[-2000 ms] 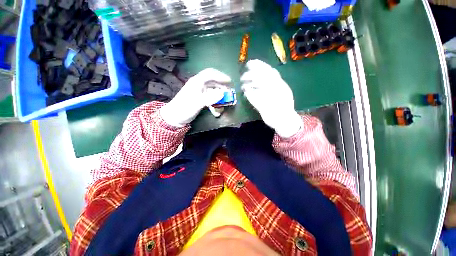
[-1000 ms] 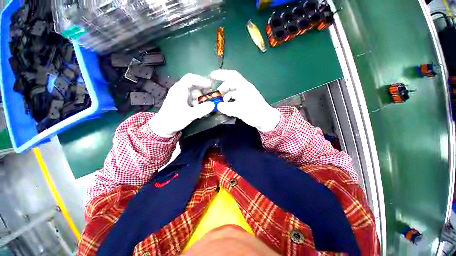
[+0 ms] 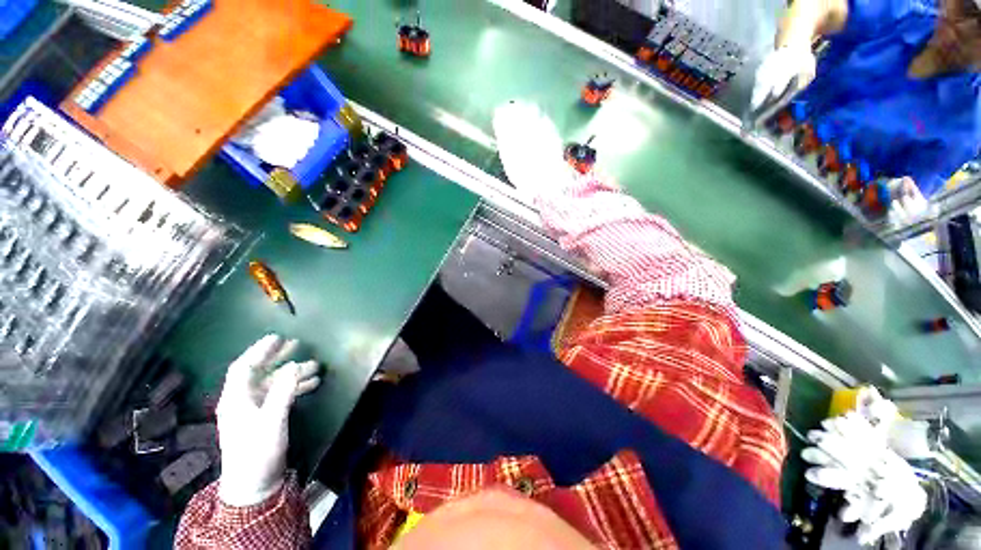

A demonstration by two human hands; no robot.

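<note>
My left hand (image 3: pixel 256 417), in a white glove, is over the near edge of the green bench with fingers apart and nothing visible in it. My right hand (image 3: pixel 527 148), also gloved, reaches over the green conveyor belt (image 3: pixel 688 188). It is blurred and its fingertips are unclear, so I cannot tell whether it holds anything. An orange-and-black assembly (image 3: pixel 581 157) is on the belt beside my right hand. Another (image 3: pixel 597 89) is farther across, and one more (image 3: pixel 413 41) is up the belt. The blue-faced unit is not visible.
The amber tool (image 3: pixel 269 283), pale yellow-green tool (image 3: pixel 318 235) and black-and-orange row (image 3: pixel 360 183) lie on the bench. Clear trays (image 3: pixel 86 290) and black housings (image 3: pixel 183 469) are left. An orange board (image 3: pixel 215 75) overhangs a blue box (image 3: pixel 323 113). Opposite, a person's gloved hand (image 3: pixel 783 77) shows.
The view has swung toward the belt. My hands have parted: the right has gone out over the belt, and the left has let go of the unit and opened.
</note>
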